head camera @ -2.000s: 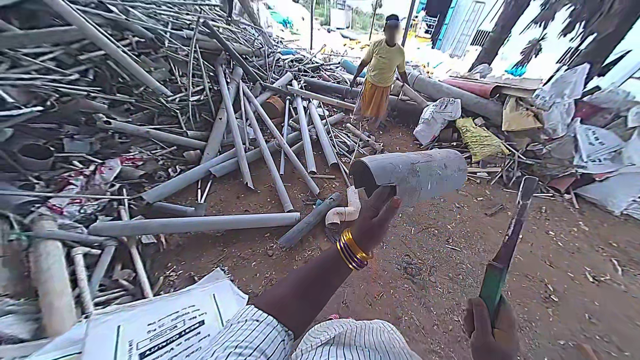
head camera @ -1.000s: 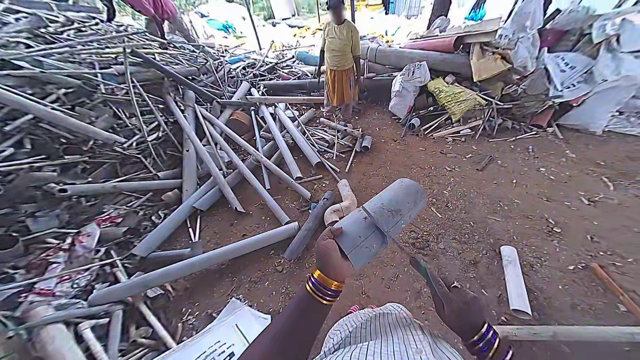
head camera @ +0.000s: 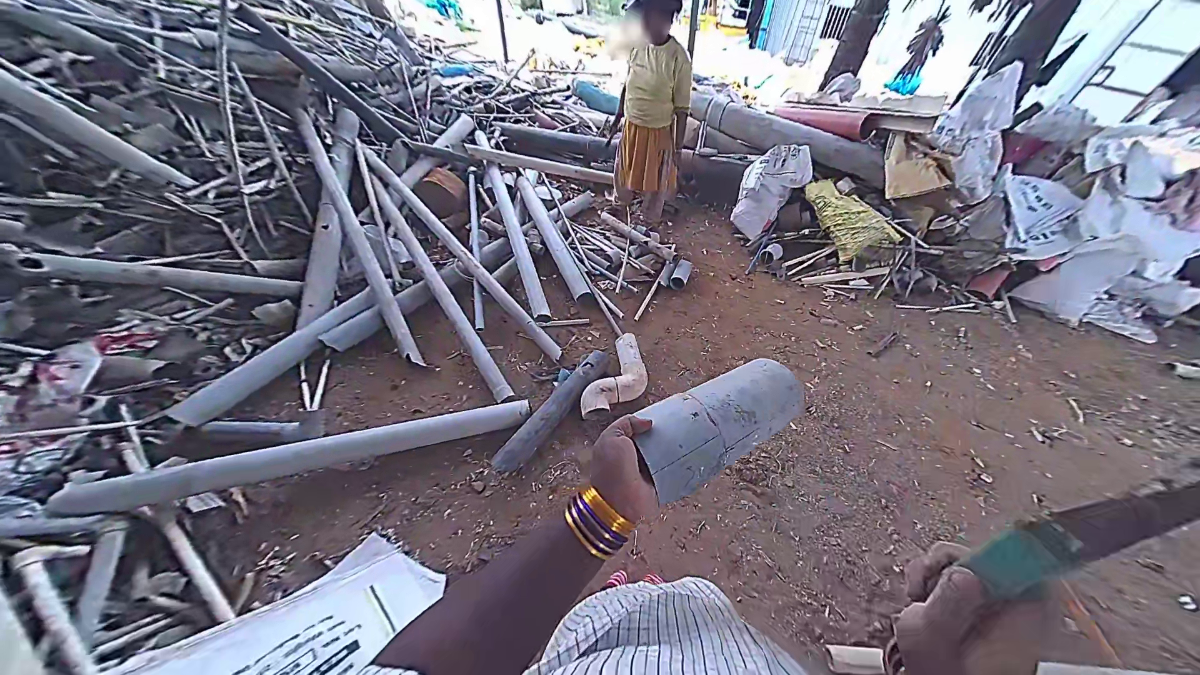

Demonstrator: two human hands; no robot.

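My left hand (head camera: 622, 469), with bangles at the wrist, grips the near end of a short, wide grey plastic pipe piece (head camera: 727, 422). A seam or cut line runs along the pipe and a thin line crosses it near its middle. At the lower right, my right hand (head camera: 975, 609) is closed on the green handle of a long-bladed tool (head camera: 1125, 525), blurred, its far end out of view. The blade is apart from the pipe. Just beyond the left hand, a cream bent pipe (head camera: 619, 380) lies on the soil beside a dark grey pipe length (head camera: 550, 412).
Long grey pipes (head camera: 291, 455) and a big heap of pipe scrap (head camera: 94, 216) fill the left side. A person in a yellow top (head camera: 653, 94) stands ahead. White sacks (head camera: 1041, 216) are piled at the right; a printed white sack (head camera: 319, 609) lies at the lower left.
A second ago the blade touched the pipe piece; now my right hand has drawn it away to the right. The pipe stays in my left hand, turned somewhat.
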